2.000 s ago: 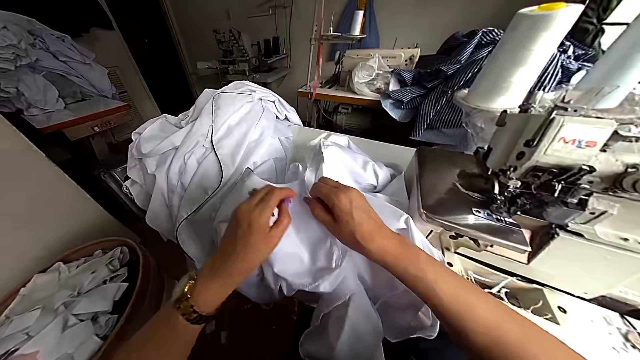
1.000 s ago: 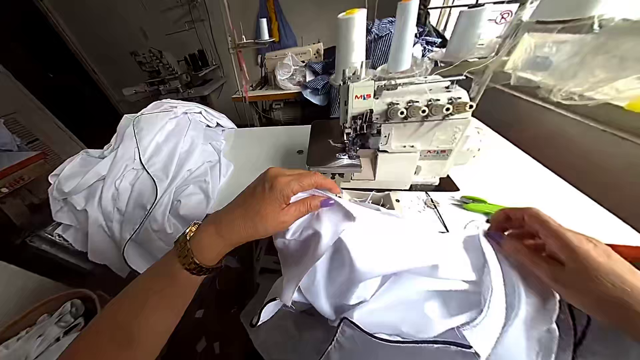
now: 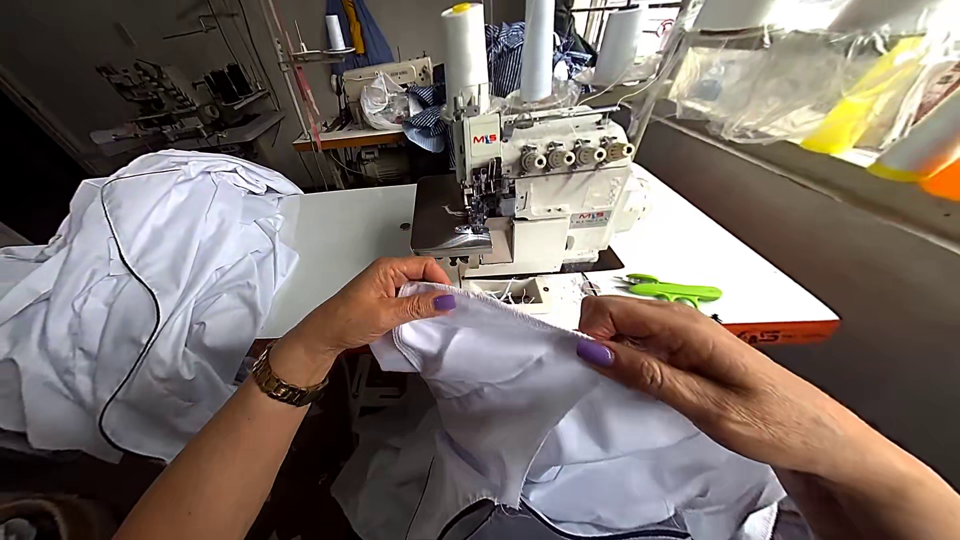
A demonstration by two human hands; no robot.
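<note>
Between my hands a white fabric garment (image 3: 510, 375) with dark piping hangs by its overlocked edge. My left hand (image 3: 375, 307) pinches one end of that edge between thumb and fingers; a gold-coloured watch is on the wrist. My right hand (image 3: 660, 345) grips the edge farther right, its thumb on top and its other fingers partly hidden. Just beyond the hands stands a white overlock sewing machine (image 3: 547, 180) with a metal plate at its left. Green-handled thread snips (image 3: 671, 290) lie on the white table past my right hand.
At the left a heap of white garments (image 3: 150, 285) with dark piping covers part of the white tabletop (image 3: 337, 232). Thread cones (image 3: 465, 52) rise behind the machine. Plastic bags and more cones rest on a ledge (image 3: 810, 180) at the right. Another sewing machine (image 3: 390, 79) stands behind.
My view has swung right since two seconds ago. My right hand has moved left from beside the green snips, nearer my left hand, and the fabric edge is now held up between them.
</note>
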